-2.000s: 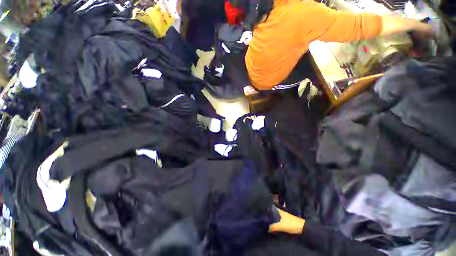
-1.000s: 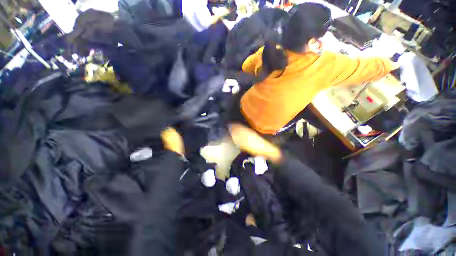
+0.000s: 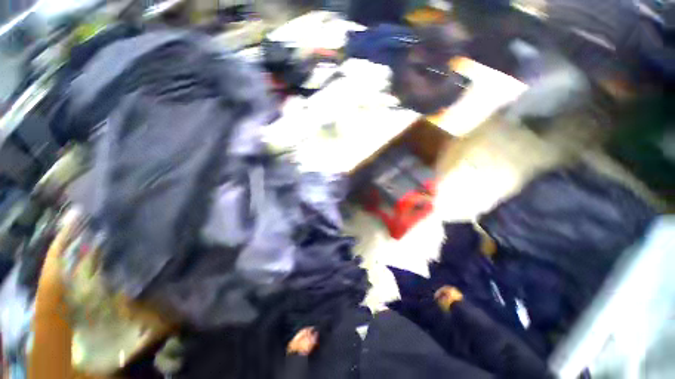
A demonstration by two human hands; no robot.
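The view is strongly blurred. My left hand (image 3: 302, 340) is small at the bottom centre, at the end of a dark sleeve and against dark cloth. My right hand (image 3: 447, 297) is to the right and a little higher, beside navy cloth (image 3: 529, 296). Whether either hand grips cloth cannot be told. Dark garment pieces (image 3: 318, 285) lie just beyond my left hand. A large grey and dark cloth heap (image 3: 163, 155) fills the left side.
A table with a bright white top (image 3: 333, 137) stands beyond, with a red object (image 3: 408, 213) low beside it. A dark bundle (image 3: 570, 215) lies at the right, near a pale slanted surface (image 3: 629, 311). An orange band (image 3: 50, 318) shows at the left edge.
The view has swung to the right, so the cloth heap from the right now shows at left. Both my hands now appear lower in the picture. The orange-clad person is no longer clearly visible.
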